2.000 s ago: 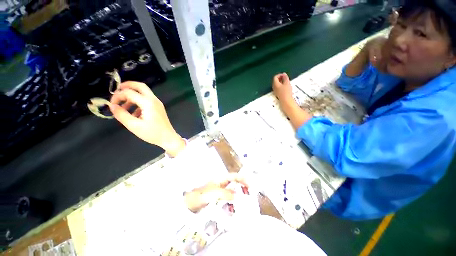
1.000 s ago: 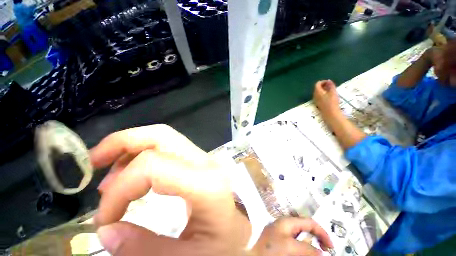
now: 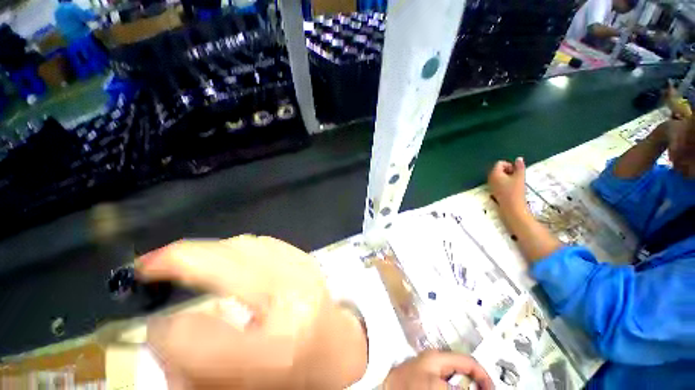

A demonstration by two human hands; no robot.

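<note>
My right hand (image 3: 251, 301) is large and blurred at the lower left, with the fingers pointing left over the dark belt (image 3: 198, 206). What its fingers hold cannot be made out. A blurred pale ring-like piece (image 3: 105, 222) shows above and left of its fingertips. A black cylindrical part (image 3: 122, 282) lies on the belt just beyond the fingertips. My left hand (image 3: 438, 373) is cut off by the bottom edge, fingers curled around a small pale piece (image 3: 461, 380), only partly visible.
A thick white spotted post (image 3: 408, 114) slants up from the bench. Glossy black trays (image 3: 221, 68) are stacked beyond the belt; a few pale rings (image 3: 261, 118) show there. A person's blue sleeve (image 3: 602, 297) and hand are at right, over the paper-covered bench (image 3: 465, 259). Another small part (image 3: 58, 326) lies lower left.
My right hand first came much closer to the camera, then dropped slightly. The pale ring seen clearly by its fingertips is now blurred and smaller. The view has shifted left.
</note>
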